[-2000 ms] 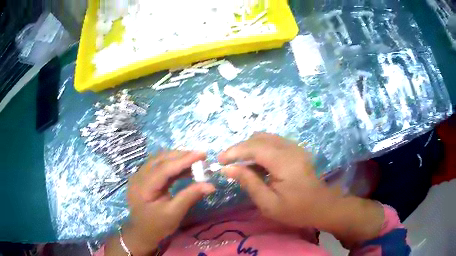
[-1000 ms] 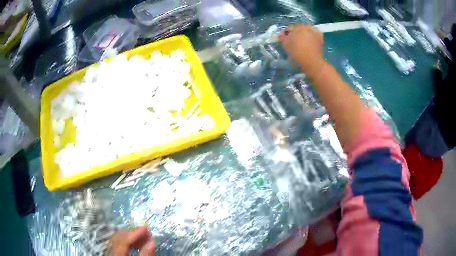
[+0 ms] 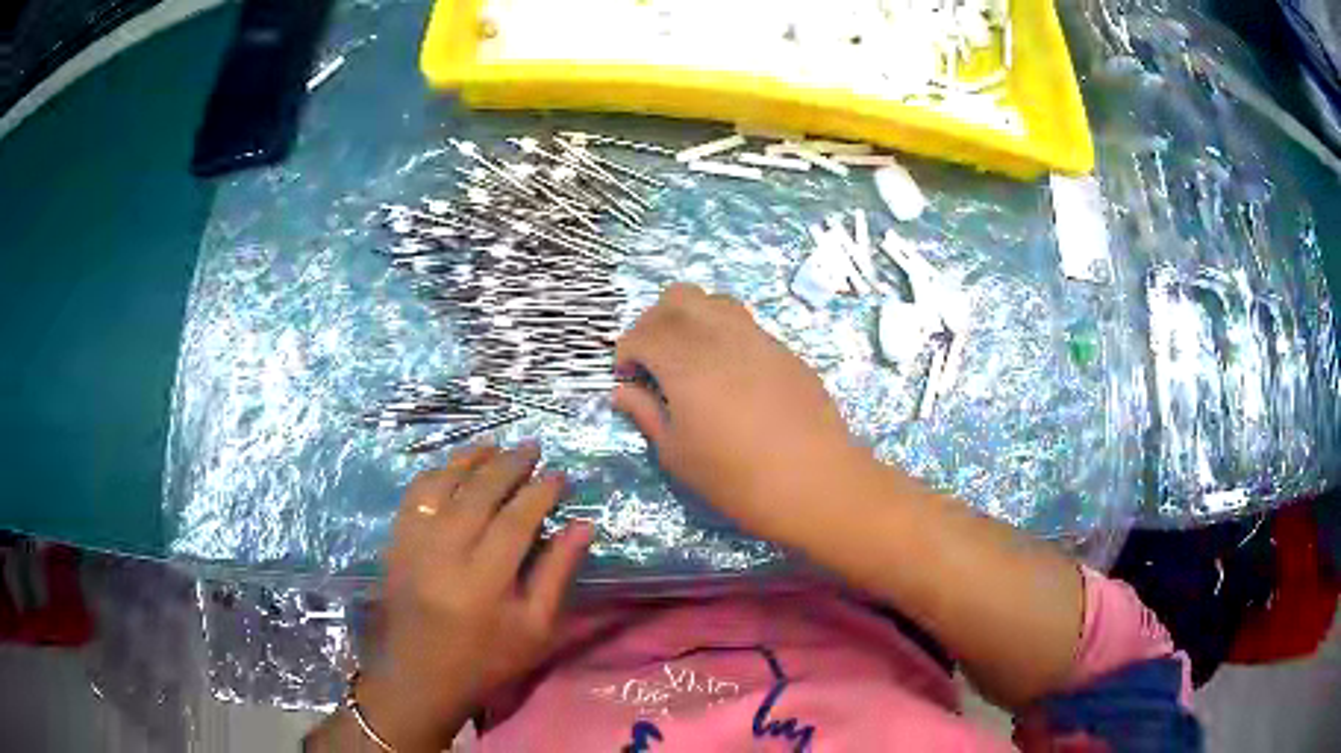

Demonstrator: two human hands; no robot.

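A pile of thin metal rods [image 3: 552, 287] lies on the crinkled clear sheet in front of me. My right hand [image 3: 721, 397] is at the right edge of the pile, thumb and fingers close together at the rod ends; whether it grips a rod cannot be told. My left hand [image 3: 478, 537] rests palm down on the sheet just below the pile, fingers apart, holding nothing visible. Loose white heads [image 3: 900, 334] and white sleeves [image 3: 937, 375] lie to the right of my right hand. More white sleeves [image 3: 794, 153] lie below the yellow tray.
The yellow tray [image 3: 765, 100] of white parts is at the top. A white card [image 3: 1081, 228] and a green bit [image 3: 1084, 347] lie at its lower right. Clear blister trays [image 3: 1228, 353] are at the right. A black flat rectangle [image 3: 262, 88] lies at the upper left.
My right hand has come back from the blister trays at the far right to the rod pile. My left hand now lies fully in view below the pile. The view has shifted towards the left.
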